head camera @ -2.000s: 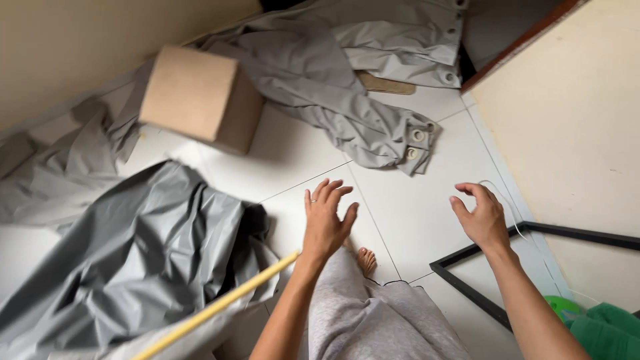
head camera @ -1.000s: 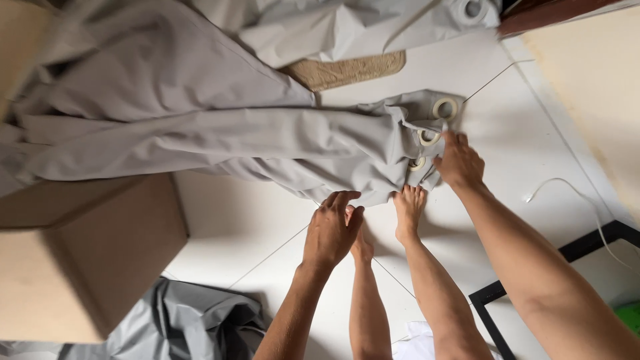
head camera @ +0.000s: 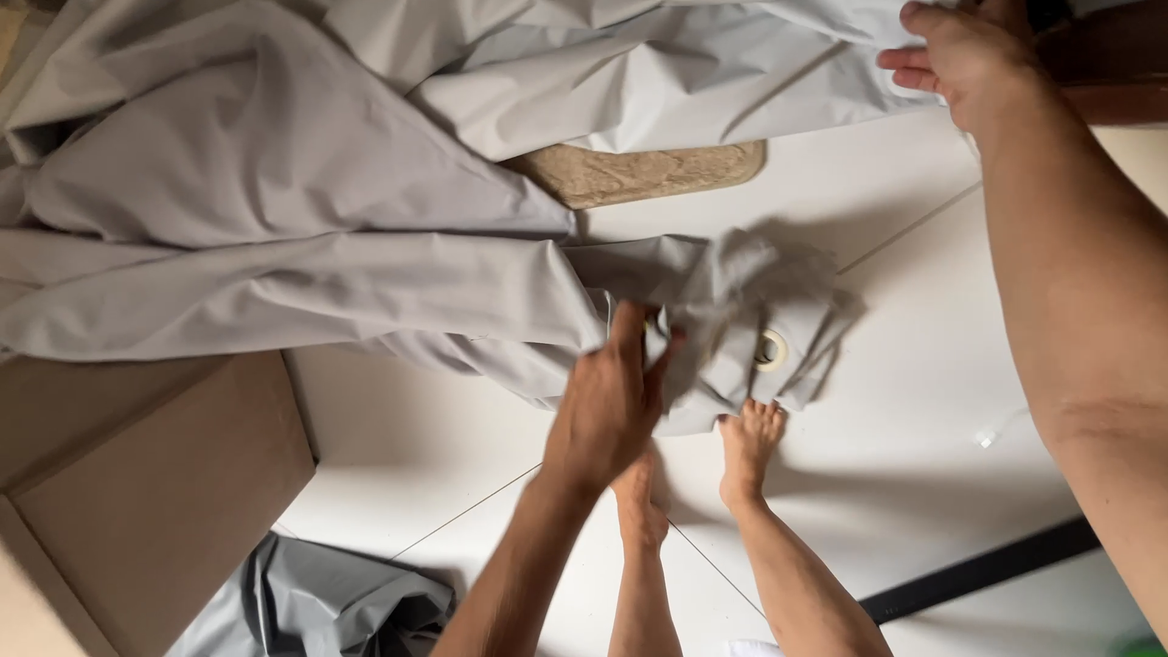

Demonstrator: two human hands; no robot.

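A light grey curtain [head camera: 456, 283] with ring eyelets lies in folds across the floor. My left hand [head camera: 607, 401] is closed on its gathered end, just left of a pale eyelet ring [head camera: 771, 350]; that end is blurred. At the upper right my right hand [head camera: 967, 55] is at the end of a second, paler grey curtain [head camera: 657, 82]. Its thumb and some fingers show, but its grip on the fabric is partly hidden. Both of my bare feet [head camera: 753, 447] are at the near edge of the first curtain.
A brown box [head camera: 173, 493] stands at the lower left, beside darker grey fabric [head camera: 338, 593]. A beige textured mat [head camera: 648, 173] lies partly under the curtains. A black frame bar [head camera: 985, 570] and a thin white cord [head camera: 990, 438] are at the right, with dark red wood [head camera: 1122, 100] above.
My right hand has moved from the eyelet end of the nearer curtain up to the paler curtain. My left hand, apart from the rings a second ago, is now closed on the nearer curtain's end.
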